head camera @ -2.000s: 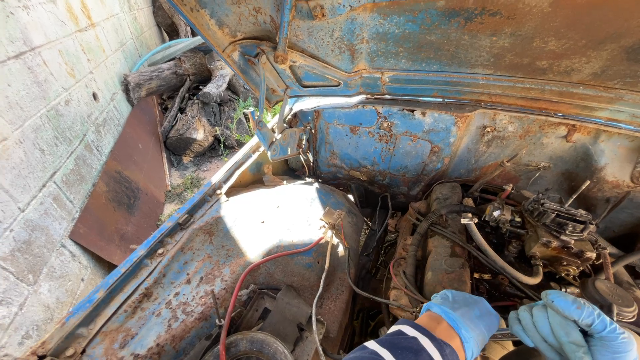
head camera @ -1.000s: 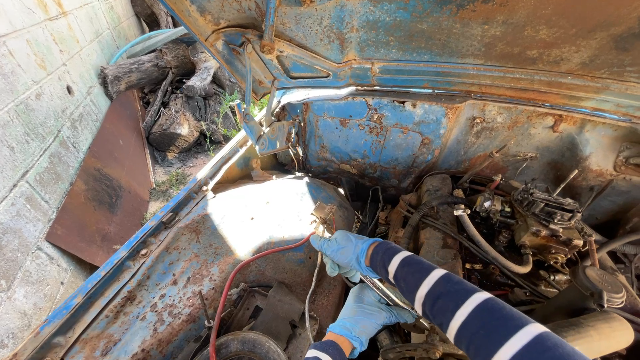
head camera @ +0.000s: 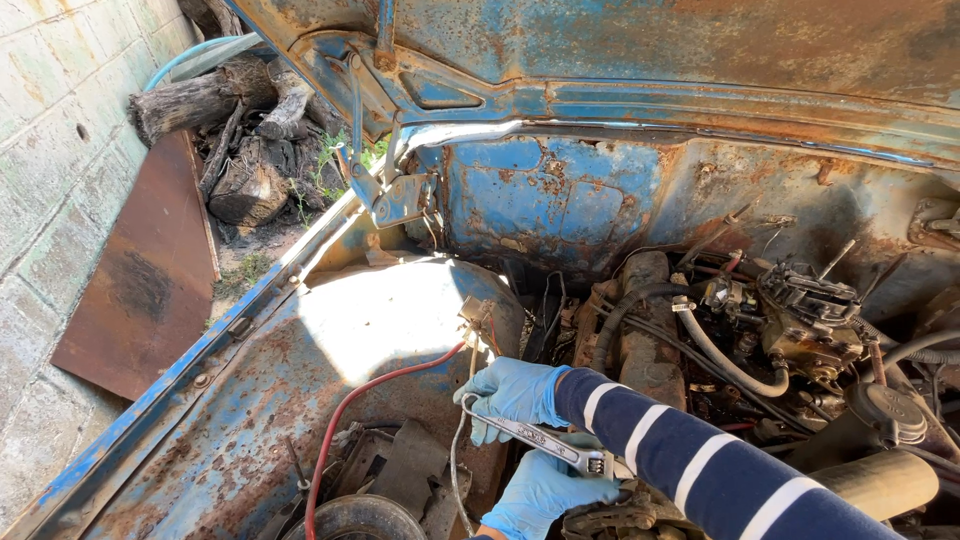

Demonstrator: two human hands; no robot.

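Note:
A chrome adjustable wrench (head camera: pixel 536 435) lies slantwise across both gloved hands, its hanging-hole end at upper left and its jaw end at lower right. My right hand (head camera: pixel 521 390), in a blue glove, grips the handle near the hole end. Below it, my left hand (head camera: pixel 544 484), also gloved, has its fingers around the jaw end; some fingers are hidden behind the tool. The jaws are partly hidden, and whether they touch an engine part cannot be told. Just left of the hands hang a pale wire (head camera: pixel 456 450) and a red cable (head camera: pixel 349 401), which meet at a small connector (head camera: pixel 478 309).
Under the raised rusty hood (head camera: pixel 675 60) are a carburetor (head camera: pixel 810 315), a grey hose (head camera: pixel 731 364) and a filler cap (head camera: pixel 889 412). A rusty inner fender (head camera: pixel 225 420) borders the bay at left. Beyond it stand a rusty metal sheet (head camera: pixel 142 277), logs (head camera: pixel 195 101) and a block wall (head camera: pixel 67 150).
Both hands have moved left from the lower right since two seconds ago. Since one second ago, the right hand has come down from beside the wire connector, and the wrench shows more fully.

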